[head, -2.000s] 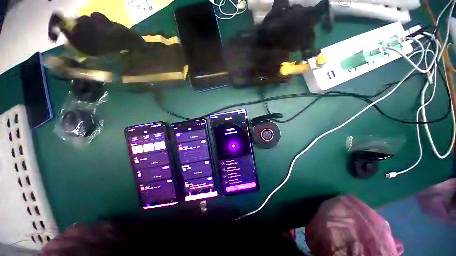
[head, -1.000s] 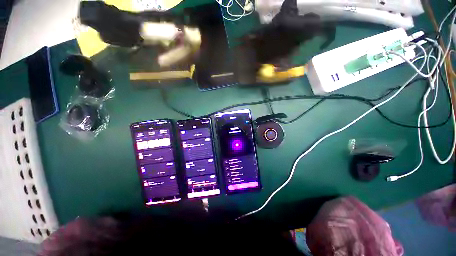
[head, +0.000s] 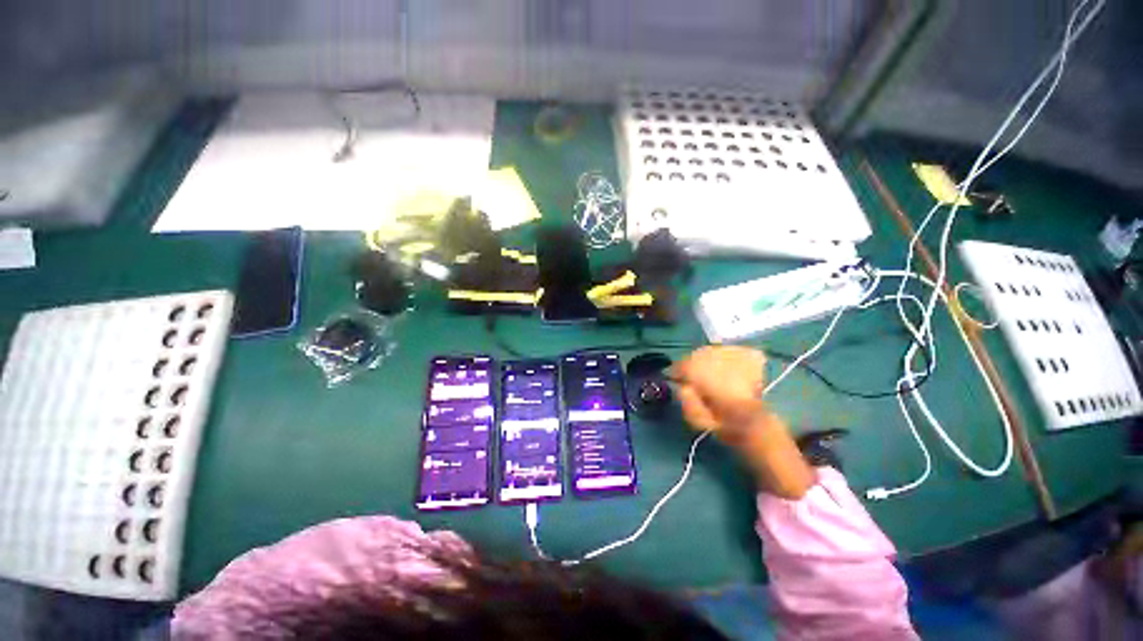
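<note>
Three phones with purple-lit screens stand side by side: left (head: 455, 435), middle (head: 530, 432) and right (head: 599, 426). A white cable (head: 533, 528) is plugged into the middle phone's bottom edge. The black round dock (head: 651, 391) lies right of the phones. My right hand (head: 723, 386) is at the dock's right side, fingers bent and fingertips close to it. Whether it holds something small cannot be told. My left hand is not in view; only a pink sleeve (head: 339, 579) shows at the bottom.
White trays with dark-filled holes lie at left (head: 207, 313), upper right (head: 752, 188) and far right (head: 1053, 332). A power strip (head: 777, 301) with cables is behind my hand. Bagged black discs (head: 346, 344), an idle phone (head: 268, 283) and black-yellow fixtures (head: 495, 282) lie behind the phones.
The view has tilted up and widened, showing the trays and paper at the back. My right hand and forearm have come in at the dock. The bench items look smaller and shifted.
</note>
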